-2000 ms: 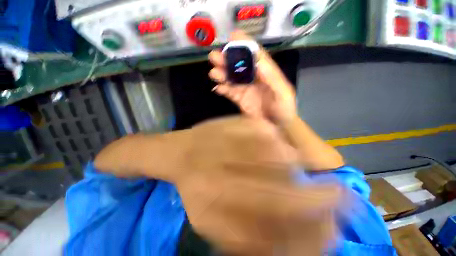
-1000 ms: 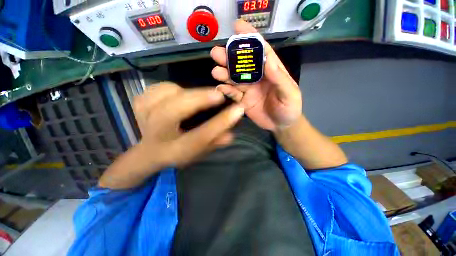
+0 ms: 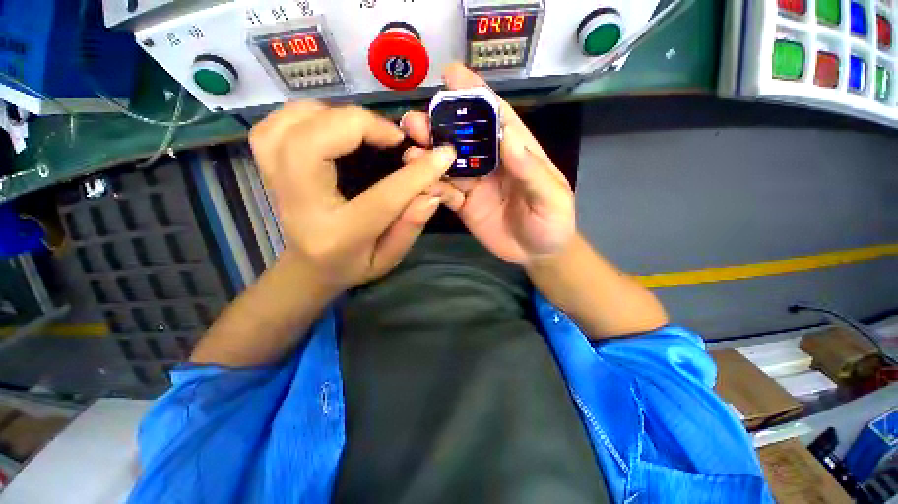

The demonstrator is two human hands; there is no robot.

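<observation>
A small smartwatch body [image 3: 465, 130] with a pale metallic rim and no strap is held upright in front of the machine panel. Its dark screen shows blue text lines and a small red spot near the bottom. My right hand [image 3: 522, 192] holds the watch by its edges, between thumb and fingers. My left hand [image 3: 330, 192] is at the watch's left, its fingers apart and holding nothing. One of its fingertips is on the lower left of the screen.
The press machine's panel [image 3: 197, 44] is ahead, with a red emergency stop [image 3: 398, 57], green buttons and two lit red displays. A white watch tray [image 3: 743, 49] is upper right. A black compartment tray [image 3: 148, 261] is at left. Cardboard boxes [image 3: 753, 386] lie lower right.
My left hand has come up to the watch, and a finger now touches the screen. The screen changed from a logo, to yellow text, to blue lines. The right display's number rose.
</observation>
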